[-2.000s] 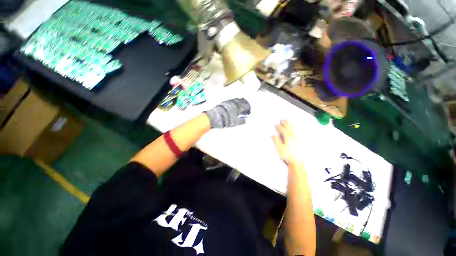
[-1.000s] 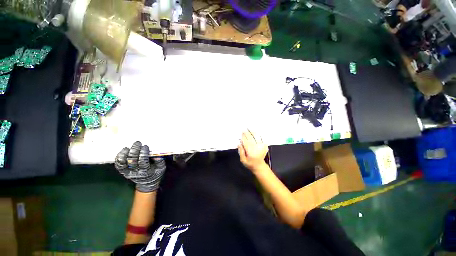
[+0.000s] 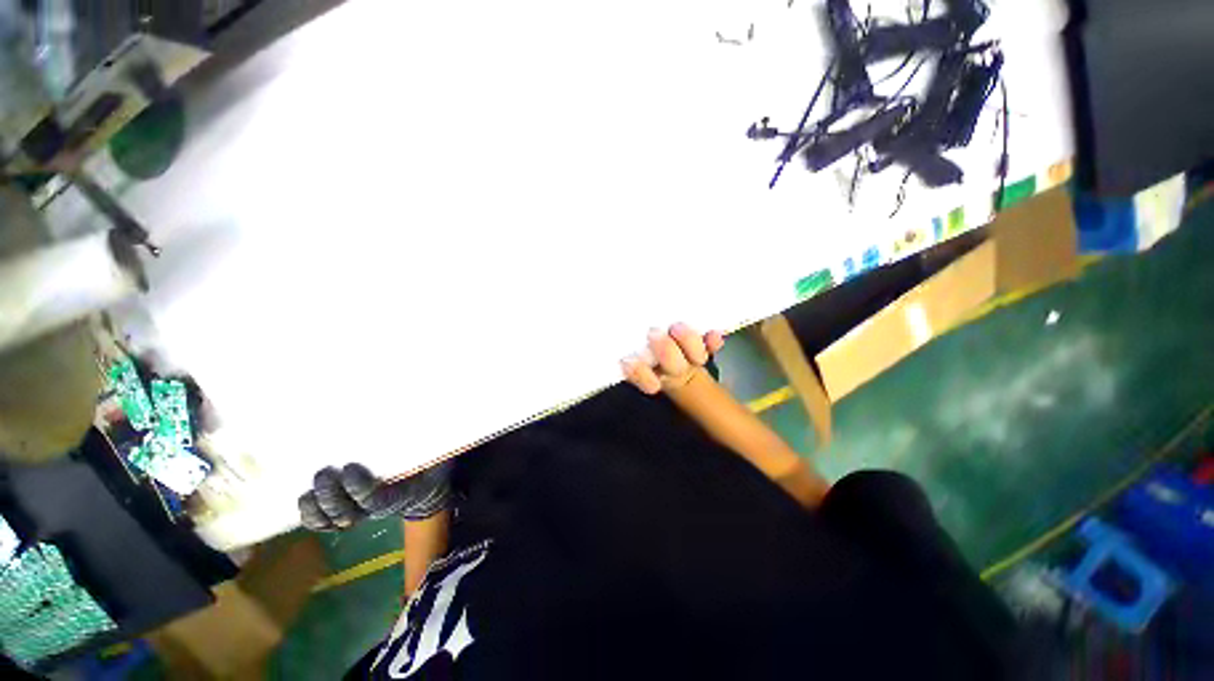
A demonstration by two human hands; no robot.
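The white-covered bench (image 3: 506, 200) fills the middle of the view, tilted. My left hand (image 3: 357, 498), in a grey-black knit glove, has its fingers curled over the front edge at the left. My bare right hand (image 3: 676, 359) has its fingers curled over the same edge near the middle. The undersides of both hands are hidden. A tangle of black cables (image 3: 919, 93) lies on the far right of the bench. Several small green circuit boards (image 3: 165, 423) lie at the left end.
A yellowish duct (image 3: 51, 386) and a dark thin rod (image 3: 117, 213) stand at the left. Board rows (image 3: 51, 601) lie on a black table, lower left. Another black table (image 3: 1152, 93) adjoins the right end. Cardboard boxes (image 3: 919, 313) and a blue stool (image 3: 1116, 575) are below.
The view has turned and come closer to the bench. Both hands have come from over the bench to its front edge, and their fingers now curl over it.
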